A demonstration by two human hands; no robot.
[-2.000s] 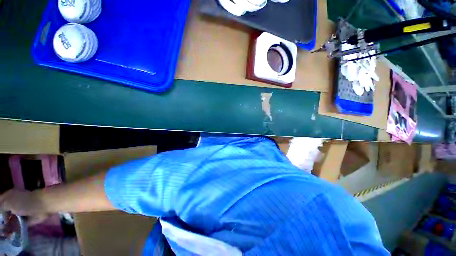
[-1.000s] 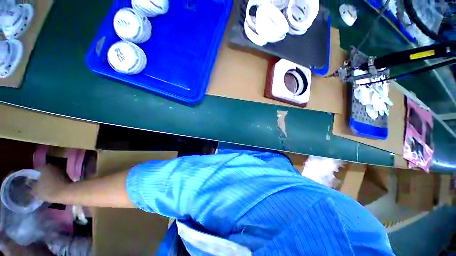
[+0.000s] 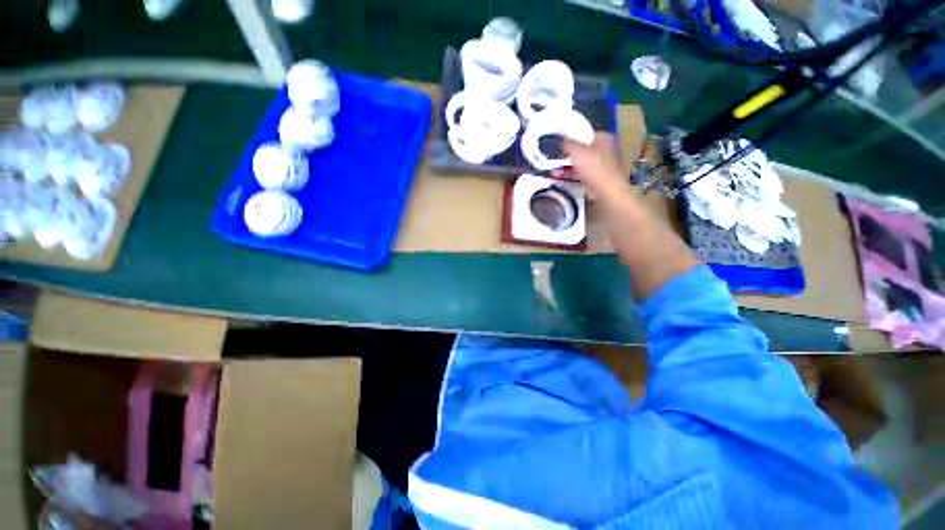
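My right hand point(image 3: 593, 171) reaches over the bench, its fingers on the lower right edge of a white plastic ring point(image 3: 533, 143) at the near edge of the dark tray point(image 3: 593, 104). The fingers are blurred and partly hide the ring. Several more white rings point(image 3: 482, 64) lie loose on that tray. A white square fixture point(image 3: 528, 226) with a dark round centre and red-brown base sits just below the held ring. My left hand is not visible.
A blue tray point(image 3: 363, 171) holds a row of stacked white covers; more cover stacks stand on cardboard point(image 3: 150, 155) at far left. A carton point(image 3: 285, 445) holds pink dividers and clear bag. Black machine hoses point(image 3: 715, 129) and thin white parts point(image 3: 751, 197) are right.
My right hand has moved from the carton, where it held a ring, up and right to the dark tray. The other hand at lower left no longer shows. The view has shifted.
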